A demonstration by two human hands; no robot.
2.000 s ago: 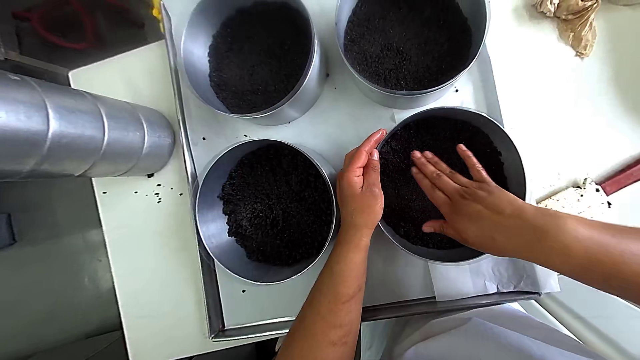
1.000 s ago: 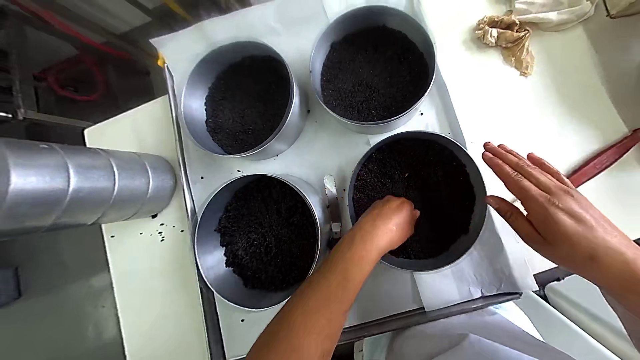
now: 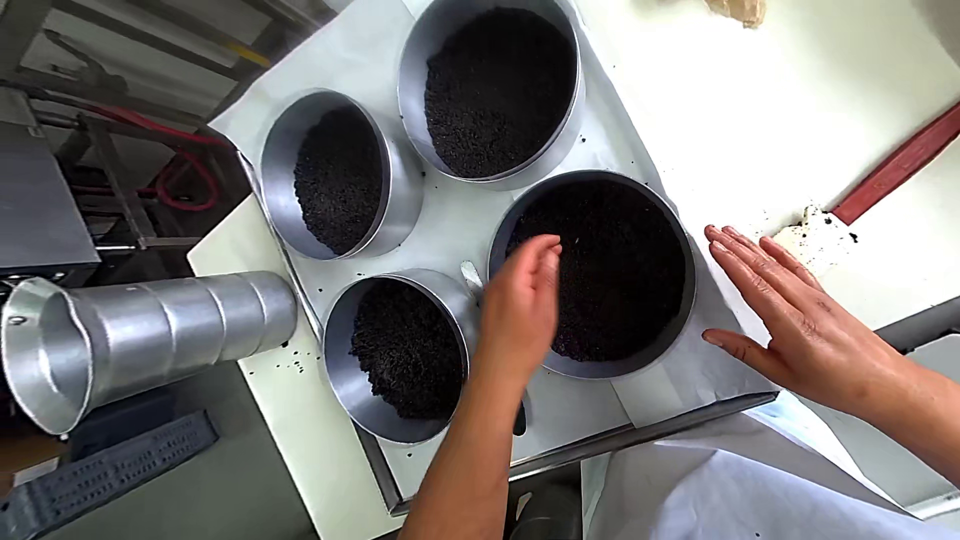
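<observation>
Several round metal cake rings stand on a paper-lined tray, each with dark crumbs inside. My left hand is over the left rim of the nearest right ring, fingers curled, with nothing visible in it. Dark crumbs cover the bottom of that ring. To its right my right hand is held flat with the fingers apart, holding nothing. The near left ring has a looser, uneven heap of crumbs. A metal utensil lies between the two near rings, partly hidden by my left hand and forearm.
At the left lies a stack of metal cylinders by scattered crumbs. A red-handled spatula with a crumb-specked white blade rests at the right. Crumpled brown paper is at the top edge. A rack with a red hose stands at upper left.
Two seconds ago my right hand pressed on the crumbs and my left held the ring's side; a second ago my left was inside the ring. It has since moved to the left rim. The view has turned.
</observation>
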